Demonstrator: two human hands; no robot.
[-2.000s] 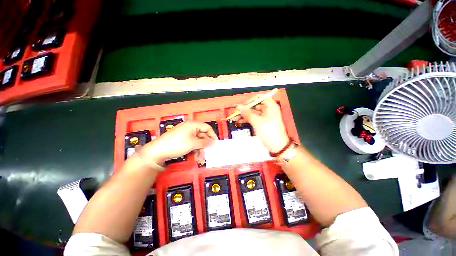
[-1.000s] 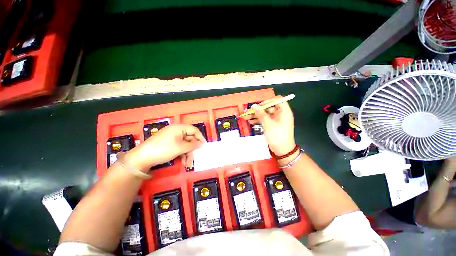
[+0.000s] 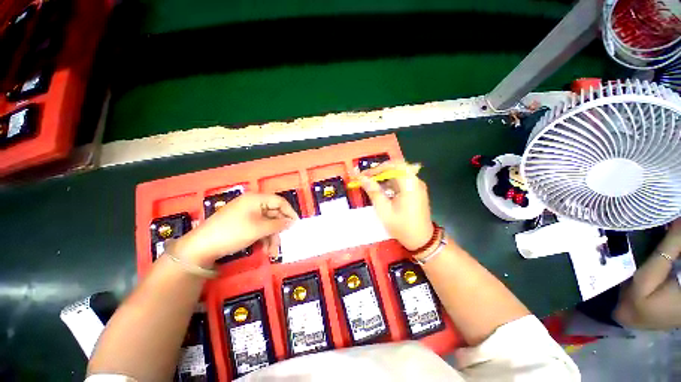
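A red tray [image 3: 261, 168] holds two rows of black units with white labels and round gold marks, such as one unit [image 3: 356, 298] in the near row. My left hand [image 3: 250, 221] is shut on the left end of a white label sheet [image 3: 332, 233], which lies over the middle of the tray and partly hides the far-row units. My right hand [image 3: 402, 201] holds slim yellow tweezers [image 3: 384, 174], pointing left above the far row at the right. Whether a sticker is at the tip cannot be told.
A white fan [image 3: 614, 175] stands at the right, beside a round white base [image 3: 499, 186] with red and black items. Papers [image 3: 594, 270] lie below it. Another red tray [image 3: 56, 112] is at the upper left, a white strip [image 3: 82, 322] at the lower left. A person's arm [image 3: 650, 295] shows at the right edge.
The view has shifted, so the tray, fan and upper-left tray appear further left. The right hand with the tweezers has moved right relative to the tray. The left hand still holds the sheet.
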